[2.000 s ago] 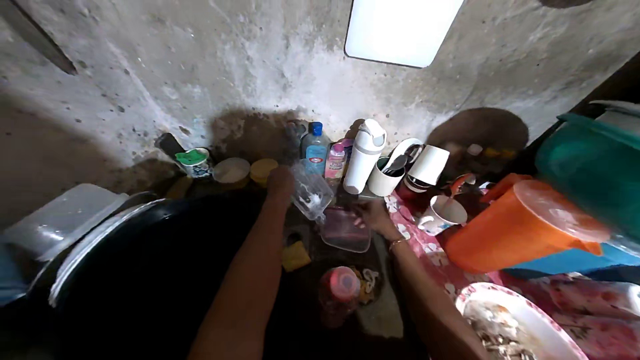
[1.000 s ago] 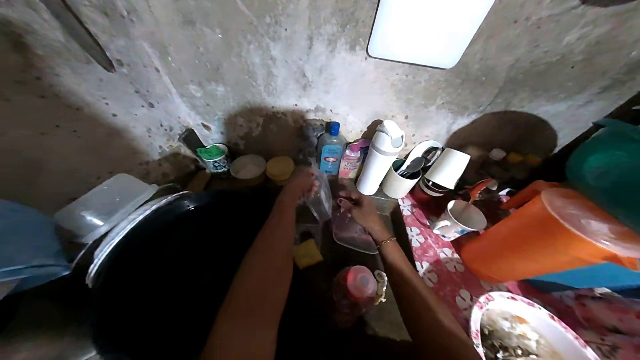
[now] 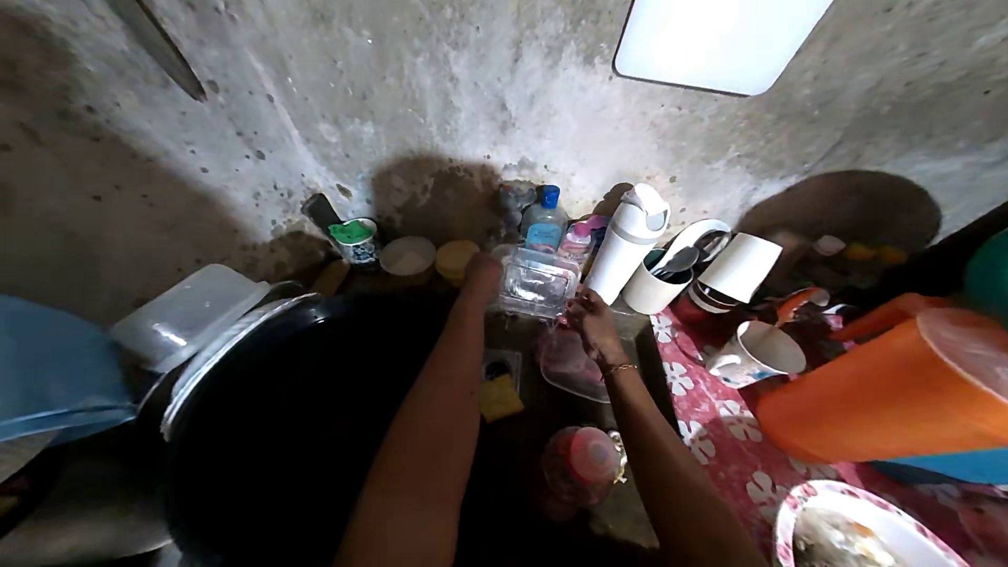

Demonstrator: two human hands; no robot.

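A clear plastic container (image 3: 540, 282) is tilted with its hollow side toward me, in front of the bottles. My left hand (image 3: 484, 272) grips its left edge. At its lower right corner is my right hand (image 3: 587, 311), fingers bent; whether it grips the container is unclear. Under my right hand lies a clear plastic tub or lid (image 3: 573, 366). A yellow sponge (image 3: 500, 398) rests by a drain (image 3: 502, 364). Nearer to me stands a jar with a pink lid (image 3: 592, 455). Behind the container are a blue-capped bottle (image 3: 543, 224) and a pink bottle (image 3: 577, 240).
A large black tub (image 3: 315, 433) fills the left, beside a translucent container (image 3: 189, 315). To the right are a white tumbler (image 3: 626, 248), a utensil holder (image 3: 657, 287), a mug (image 3: 760, 354), an orange pitcher (image 3: 882, 386) and a floral-rimmed bowl (image 3: 795, 504) on a red floral cloth.
The container in my left hand has turned; its hollow side now faces me. My right hand has moved up from the lower tub to the container's corner.
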